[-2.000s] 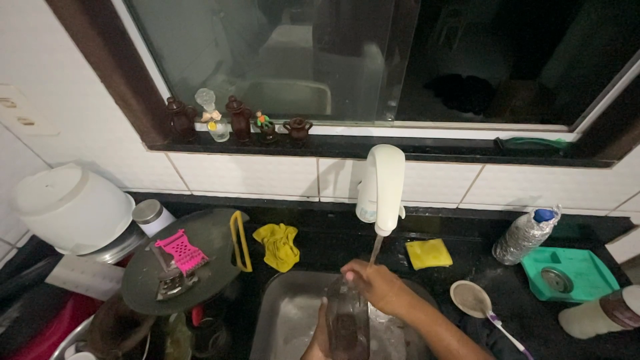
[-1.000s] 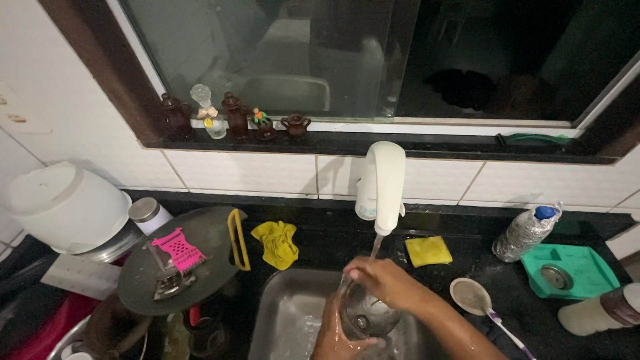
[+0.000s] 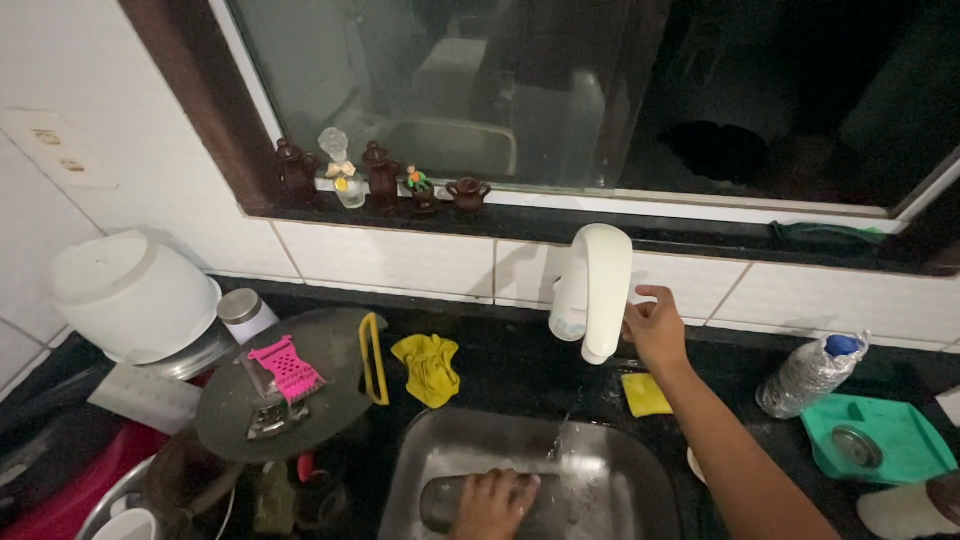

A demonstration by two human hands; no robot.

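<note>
My left hand (image 3: 495,501) rests over a clear glass vessel (image 3: 442,504), which lies on its side in the steel sink (image 3: 630,457); whether the fingers grip it is unclear. Up at the white faucet (image 3: 609,285), my right hand (image 3: 658,330) has bent fingers at the right side of its body, where the contact point is partly hidden. A few drops show below the spout. Beyond the right forearm lies a yellow sponge (image 3: 646,395), partly covered by it.
Left of the sink are a crumpled yellow cloth (image 3: 427,369), a dark round lid (image 3: 337,375) with a pink grater (image 3: 286,369), and a white container (image 3: 135,292). At right stand a foil-wrapped bottle (image 3: 806,379) and green tray (image 3: 885,439). Ornaments (image 3: 382,176) line the windowsill.
My right hand has left the glass vessel and moved up to the faucet. The vessel, earlier held under running water, now lies in the sink under my left hand. The steady stream has stopped.
</note>
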